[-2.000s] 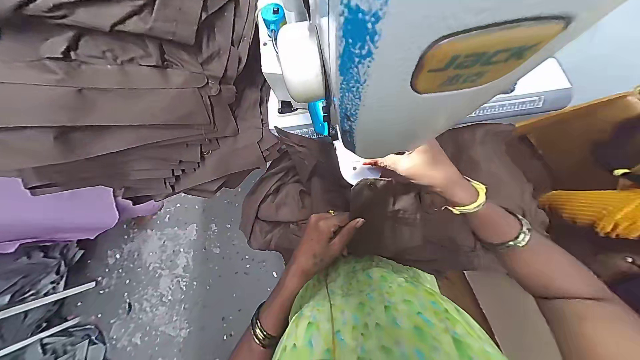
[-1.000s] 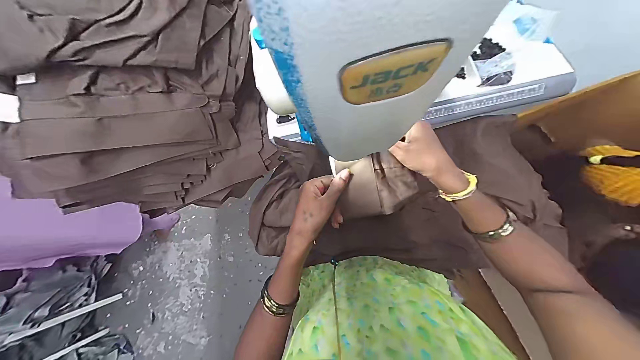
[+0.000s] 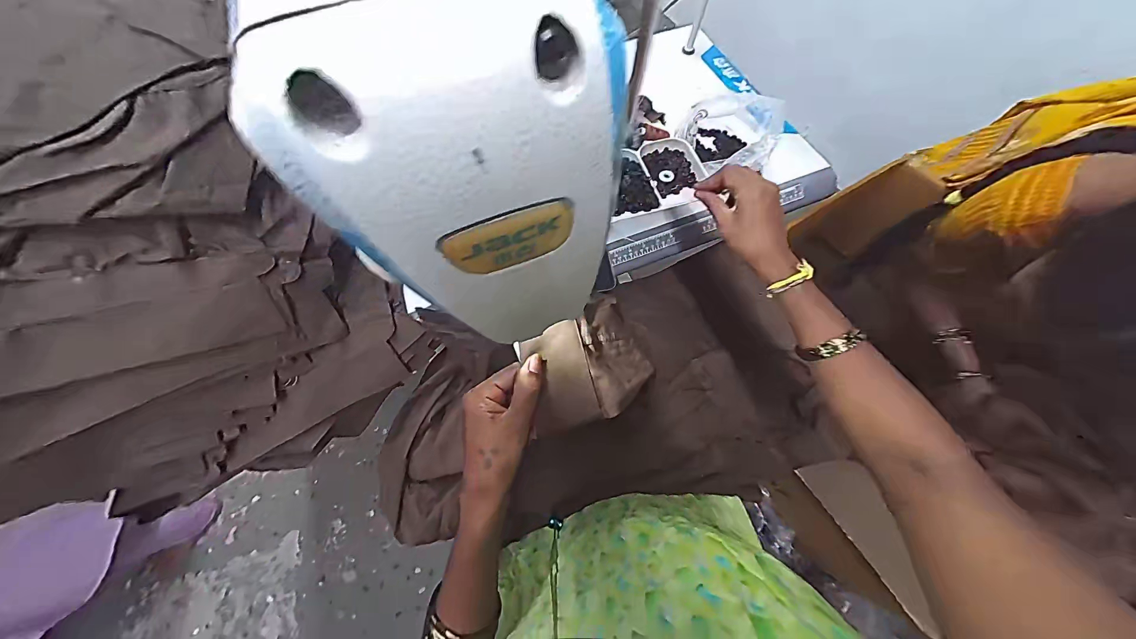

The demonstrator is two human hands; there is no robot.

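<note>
My left hand (image 3: 501,417) pinches the edge of a brown garment (image 3: 568,382) between thumb and fingers, just below the head of a white Jack sewing machine (image 3: 444,133). The rest of the garment spreads over the area in front of me. My right hand (image 3: 741,213) is at the edge of a small white tray (image 3: 692,160) of dark buttons (image 3: 670,169) on the machine's bed, its thumb and fingertips close together. Whether a button is between them cannot be made out. The machine's needle area is hidden behind its head.
Stacked brown garments (image 3: 160,337) fill the left side, with purple fabric (image 3: 62,550) below them. A clear plastic bag (image 3: 745,124) with dark pieces lies beside the tray. At the right are a cardboard edge (image 3: 870,204) and another person in yellow clothing (image 3: 1021,213).
My right hand has left the garment and moved up and right to the button tray. My left hand still holds the garment. The view has shifted markedly.
</note>
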